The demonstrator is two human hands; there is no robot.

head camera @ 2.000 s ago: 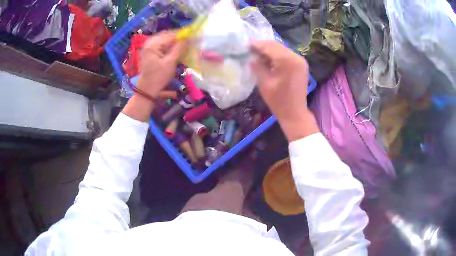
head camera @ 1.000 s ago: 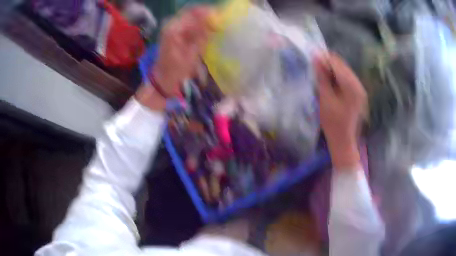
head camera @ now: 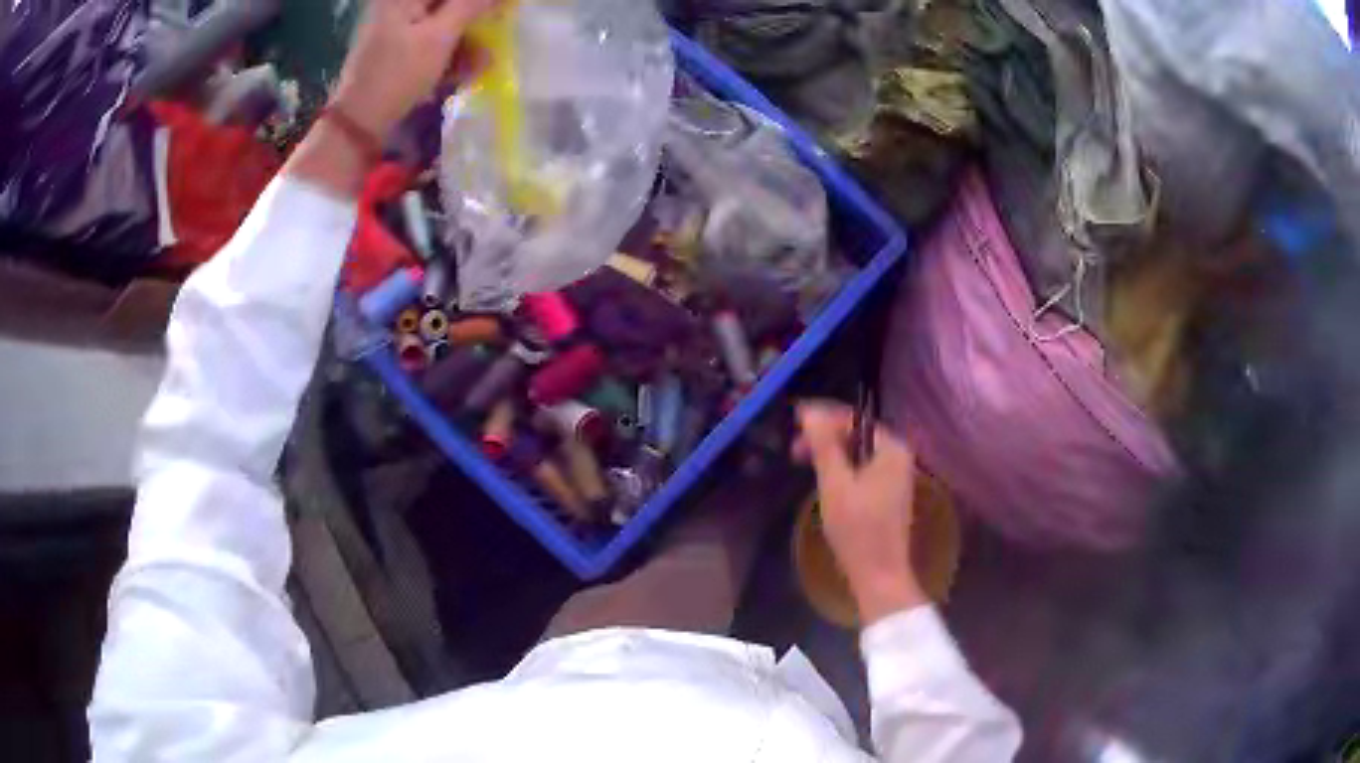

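Note:
My left hand (head camera: 400, 63) holds a clear plastic bag (head camera: 574, 149) with yellow print, at the top of the view over the crate's far left part. The blue plastic crate (head camera: 667, 499) holds mixed thread cones and small spools, such as a pink spool (head camera: 567, 373), and another crinkled clear bag (head camera: 761, 209) at its right side. My right hand (head camera: 865, 499) is off the crate's near right side, above the yellow-orange bucket, closed around a small dark tool, perhaps thread snips (head camera: 862, 423).
A pink-purple sack (head camera: 1014, 403) bulges right of the crate. Grey-green sacks (head camera: 955, 90) lie behind it. Red cloth (head camera: 216, 179) and purple plastic wrap (head camera: 75, 119) lie at the upper left. The yellow-orange bucket (head camera: 937, 544) stands low, beyond the crate's near corner.
My right hand has let go of the bag and moved down and right, from over the crate to above the bucket. My left hand has moved up and left, still with the bag.

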